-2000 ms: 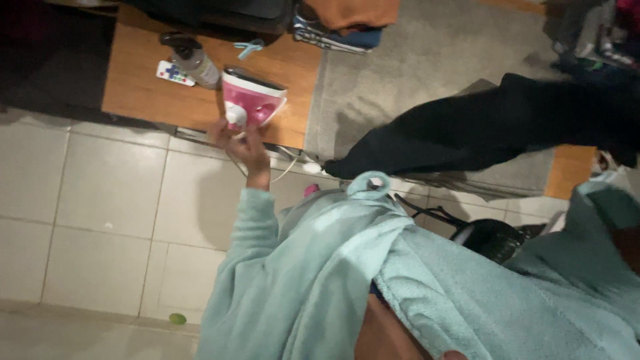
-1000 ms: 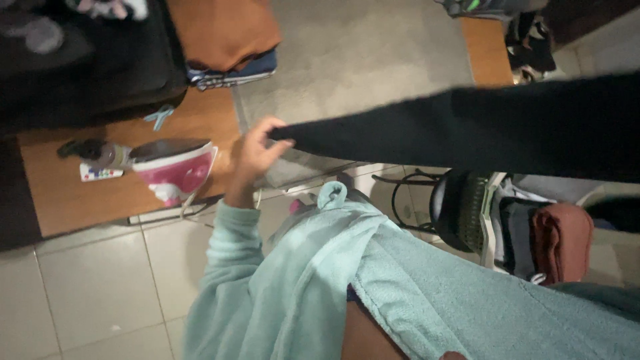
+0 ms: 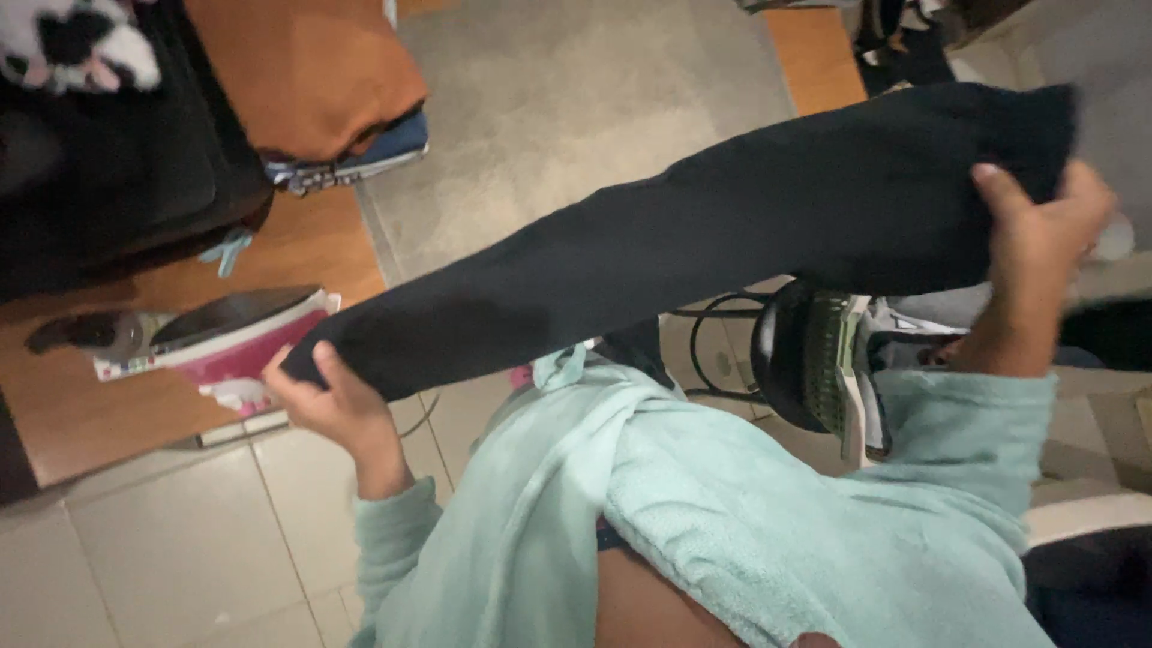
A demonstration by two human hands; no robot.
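Observation:
A long dark garment (image 3: pixel 630 252), which looks like folded trousers, is stretched between my hands above a grey cloth surface (image 3: pixel 576 99). My left hand (image 3: pixel 333 405) pinches its narrow end at the left. At the right, my right hand (image 3: pixel 1044 225) grips the wide end, thumb on top. Close beside my left hand, a pink and white clothes iron (image 3: pixel 252 346) lies on the wooden surface (image 3: pixel 81 432), its dark soleplate showing. A transparent bottle with a dark top (image 3: pixel 108 333) lies left of the iron in view.
Folded orange cloth (image 3: pixel 315 81) rests on blue and patterned cloths beside a black bag (image 3: pixel 108 180). A light blue object (image 3: pixel 228 250) lies near the bag. Below the garment, a black round-seated stool (image 3: pixel 792 360) stands beside a basket of clothes (image 3: pixel 850 378).
My left hand was at the iron two seconds ago, then took hold of the garment's narrow end. The garment is now held up between both hands, and my right hand has come into view.

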